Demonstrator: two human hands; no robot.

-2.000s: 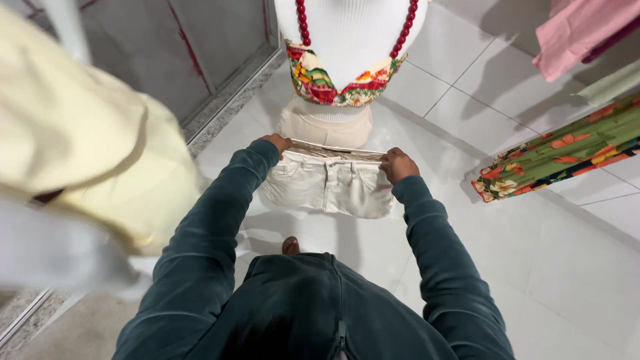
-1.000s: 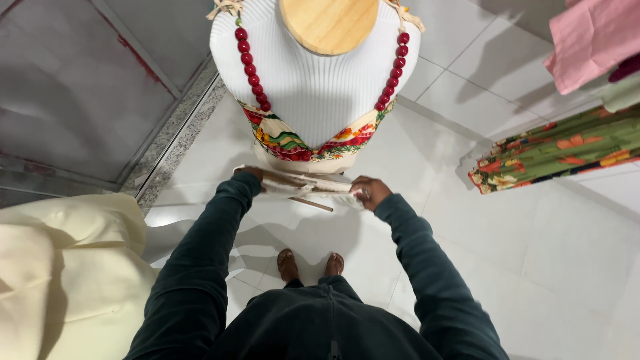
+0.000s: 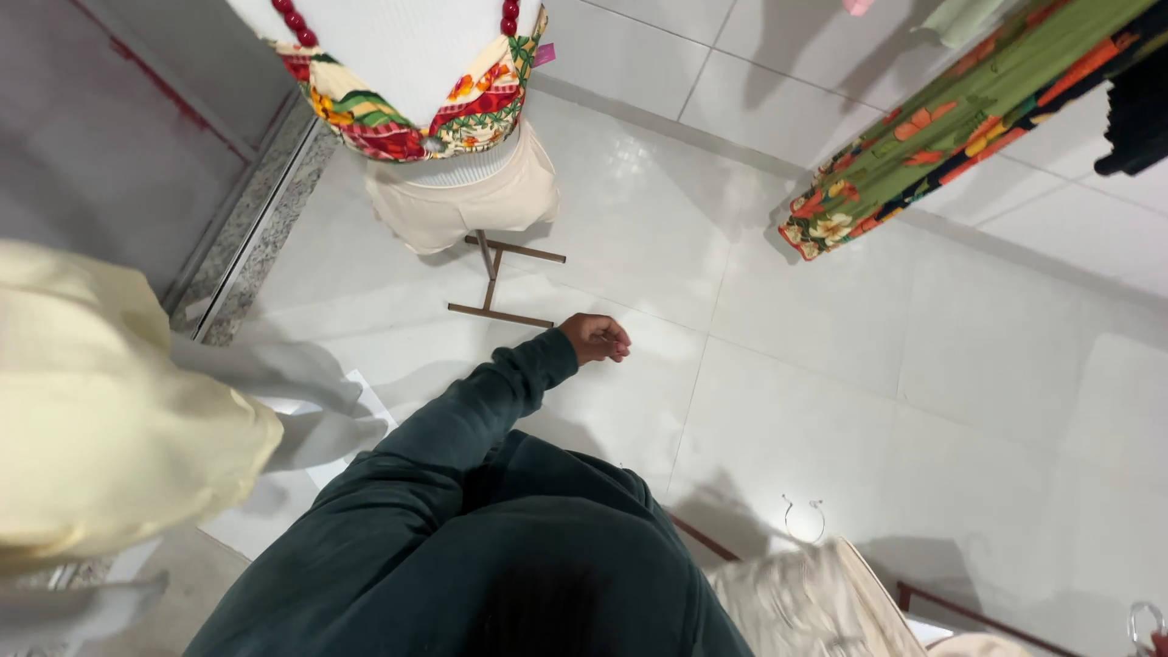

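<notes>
My left hand (image 3: 598,338) is over the white floor in mid-view, its fingers loosely curled and nothing seen in them. My right hand does not show clearly. Low on the right, a pair of off-white shorts (image 3: 794,598) is blurred and partly cut off by the frame, with a clear hanger's metal hook (image 3: 804,520) lying or hanging just above it. At the upper left stands a white ribbed torso mannequin (image 3: 383,46) in a colourful printed top (image 3: 392,128), a red bead necklace (image 3: 297,26) and cream shorts (image 3: 465,205).
The mannequin's brown metal stand (image 3: 497,315) rests on the floor tiles. Pale yellow clothing (image 3: 109,411) on a grey mannequin fills the left side. A green floral garment (image 3: 922,137) hangs at the upper right. A dark red metal bar (image 3: 985,620) crosses the lower right.
Both hands gripped the off-white shorts before the mannequin; now my left hand is away from any garment and the right is out of clear sight. The view has swung to the right.
</notes>
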